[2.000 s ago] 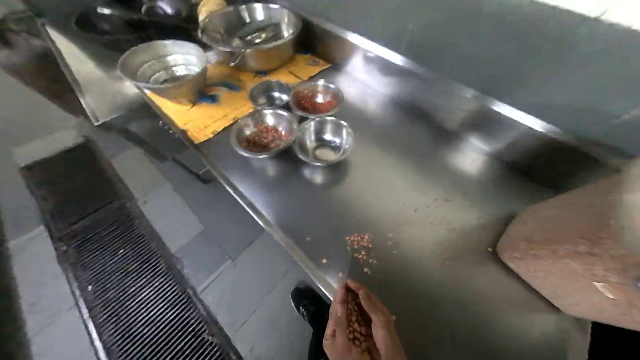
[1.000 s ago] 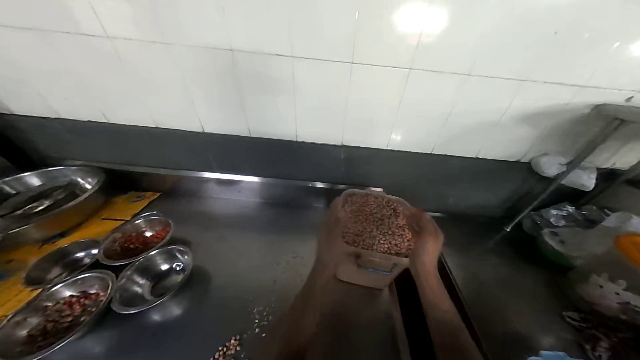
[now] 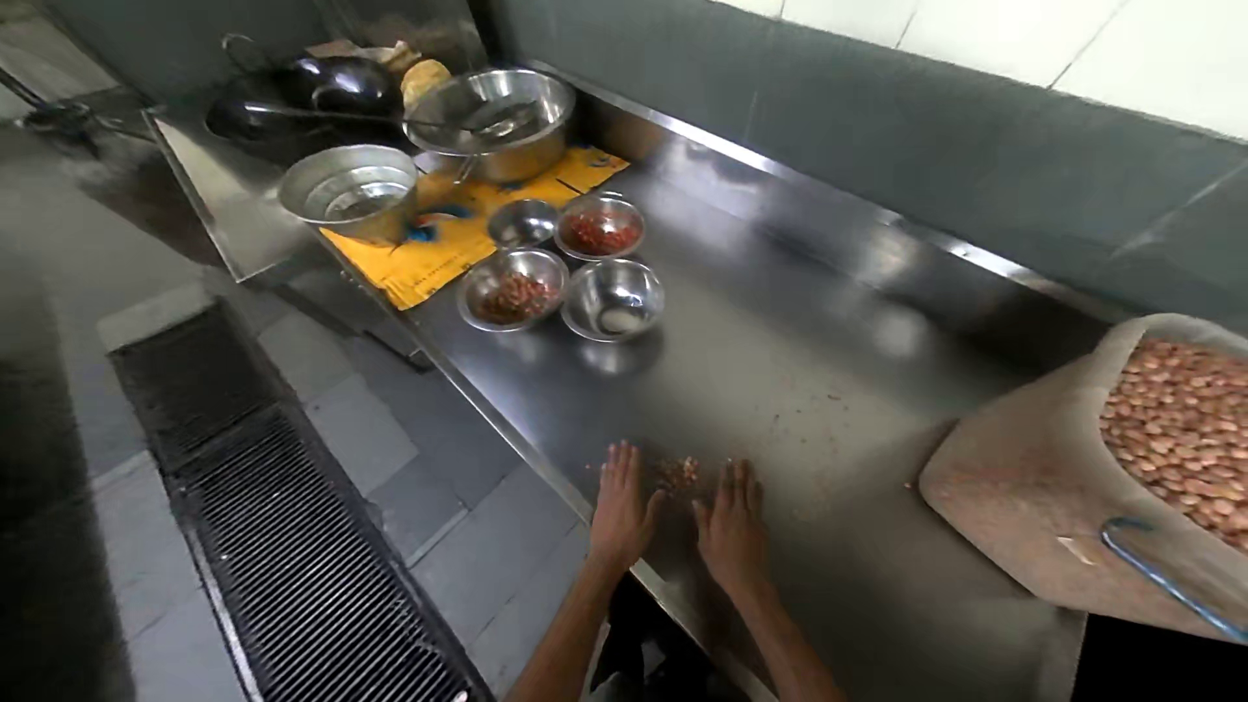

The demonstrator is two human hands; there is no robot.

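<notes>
Both my hands rest palm down on the stainless steel counter, one on each side of a small pile of reddish nuts or beans and bits. My left hand lies close to the front edge, its fingers nearly together. On the pile's other side is my right hand, fingers extended. Neither hand holds anything. A large pale container, with a blue handle, stands at the right, filled with reddish peanuts or beans.
Past my hands stand a steel bowl of brownish-red pieces, one of red pieces and two more steel bowls. Behind are a yellow sheet, a metal pot, a large basin and a dark wok. A floor grate runs below.
My hands, around the full container one second ago, are now on the counter beside the small pile. Two seconds ago they were cupped around a handful of nuts or beans. The view has swung a lot.
</notes>
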